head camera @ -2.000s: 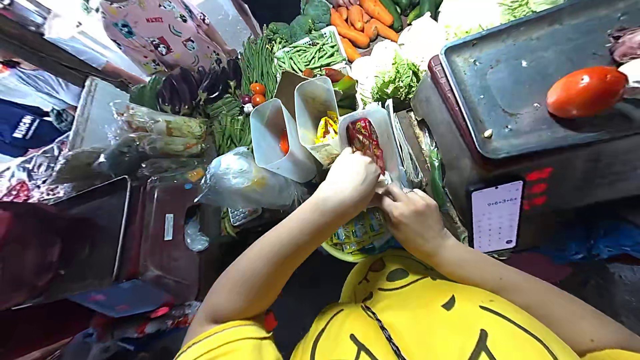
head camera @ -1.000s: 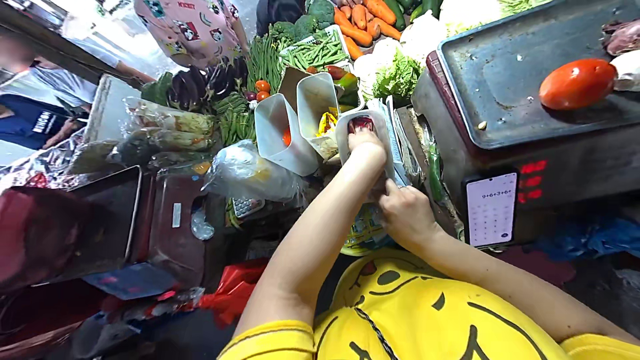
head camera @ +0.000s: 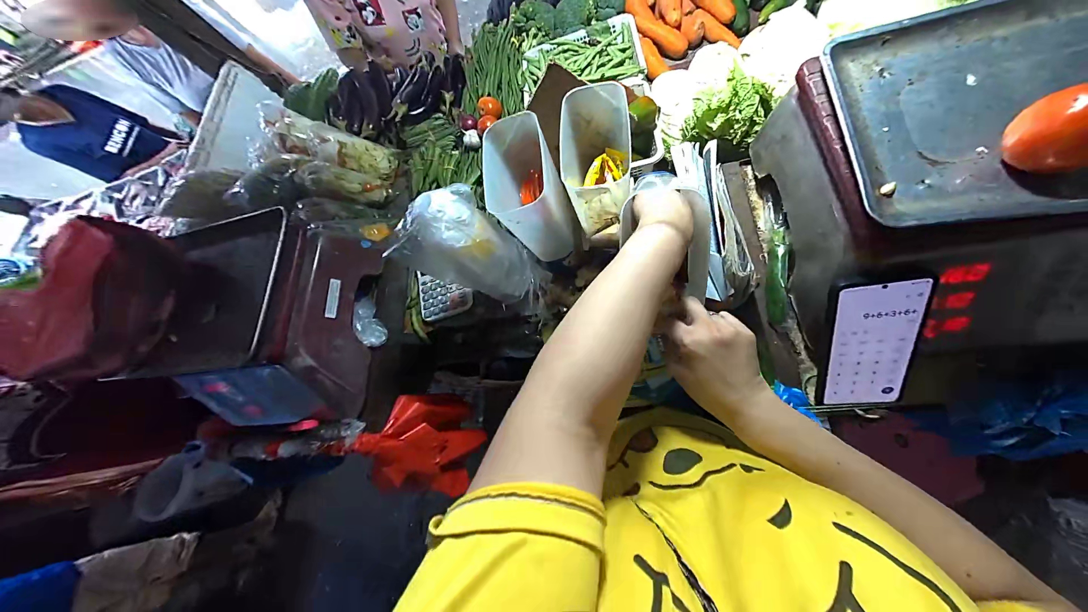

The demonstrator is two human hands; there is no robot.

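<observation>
My left hand (head camera: pixel 663 212) reaches down into a tall white plastic container (head camera: pixel 697 246); its fingers are hidden inside. Below it, at the container's lower side, my right hand (head camera: pixel 710 340) is curled, with its fingertips hidden and its hold unclear. Left of them stand two more tall containers, one (head camera: pixel 544 217) with something orange-red inside, the other (head camera: pixel 586 110) with a yellow packet. A clear plastic bag (head camera: pixel 463 242) leans beside them. Papers (head camera: pixel 722 229) stand just right of the container.
At right is a weighing scale with a metal tray (head camera: pixel 943 127) bearing a tomato (head camera: pixel 1050 132); a phone (head camera: pixel 878 340) showing a calculator leans against it. Eggplants (head camera: pixel 395 98), carrots (head camera: pixel 663 34) and lettuce (head camera: pixel 727 110) lie ahead. A red bag (head camera: pixel 425 442) is at lower left. People stand beyond.
My left hand has gone from the container's mouth, where both hands met two seconds ago, down into it. The red bag at lower left has come into view.
</observation>
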